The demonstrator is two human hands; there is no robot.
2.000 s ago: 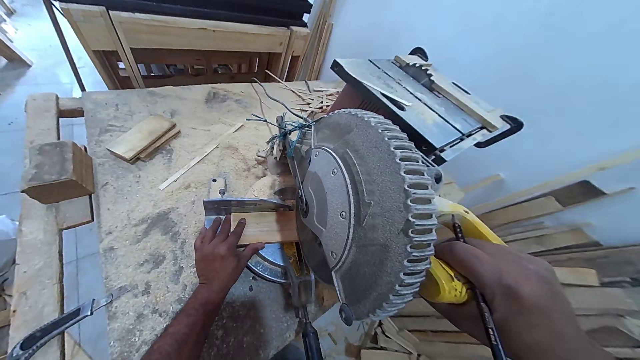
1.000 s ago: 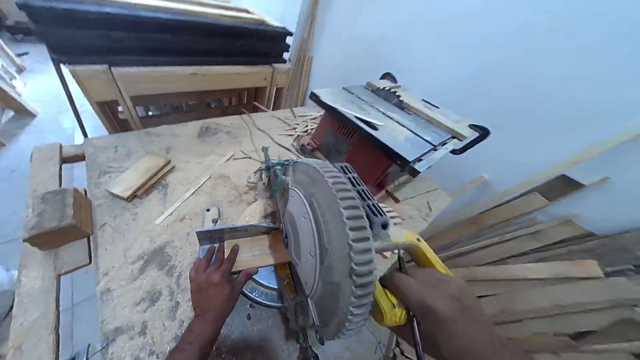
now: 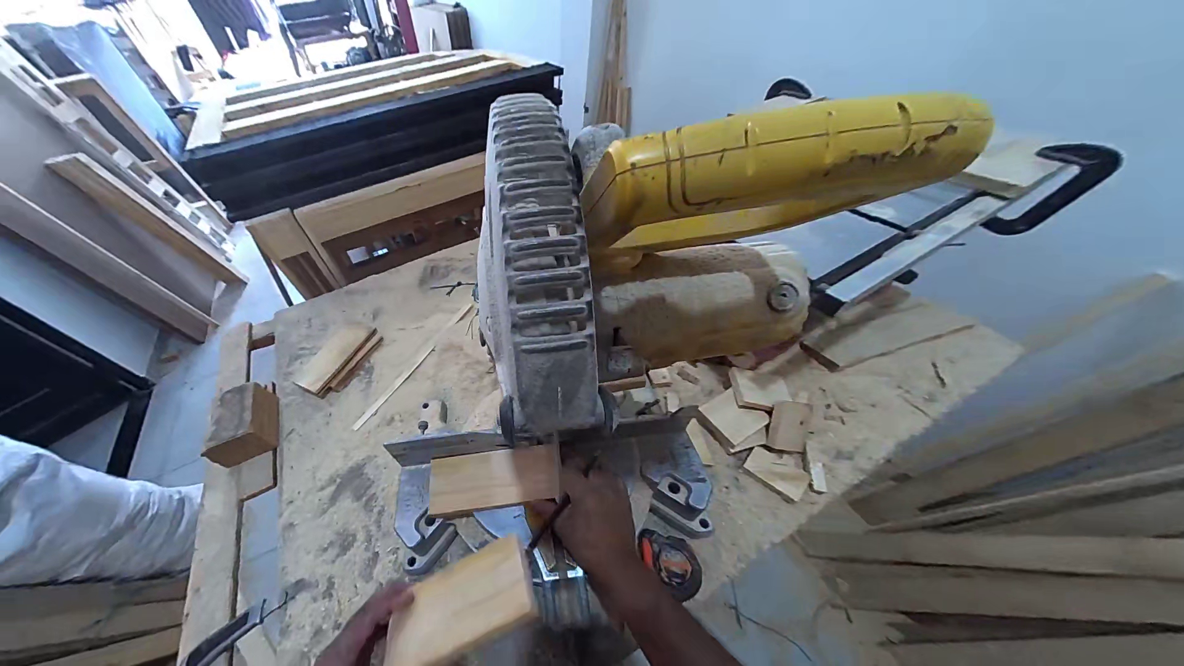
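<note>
The yellow-handled miter saw (image 3: pixel 546 268) stands on the dusty bench with its head raised. A short wooden board (image 3: pixel 495 479) lies against the saw's metal fence (image 3: pixel 421 447). My right hand (image 3: pixel 597 513) is at that board's right end, below the blade guard, with a dark pencil-like stick between its fingers; whether it also grips the board is unclear. Nearer to me, my left hand (image 3: pixel 370 624) holds a wooden block (image 3: pixel 462 606) by its left side. A tape measure (image 3: pixel 672 562) lies right of the saw base.
Wood offcuts (image 3: pixel 735 421) lie right of the saw. Two thin pieces (image 3: pixel 338 359) and a thick block (image 3: pixel 242 424) are at the left. A hand-saw-like tool (image 3: pixel 222 638) shows at lower left. Planks (image 3: pixel 1008 564) are stacked at the right, and a table saw (image 3: pixel 925 231) stands behind.
The saw head has risen. My right hand has left its handle for the board at the fence. My left hand has left that board and now holds a block nearer to me. The view has shifted.
</note>
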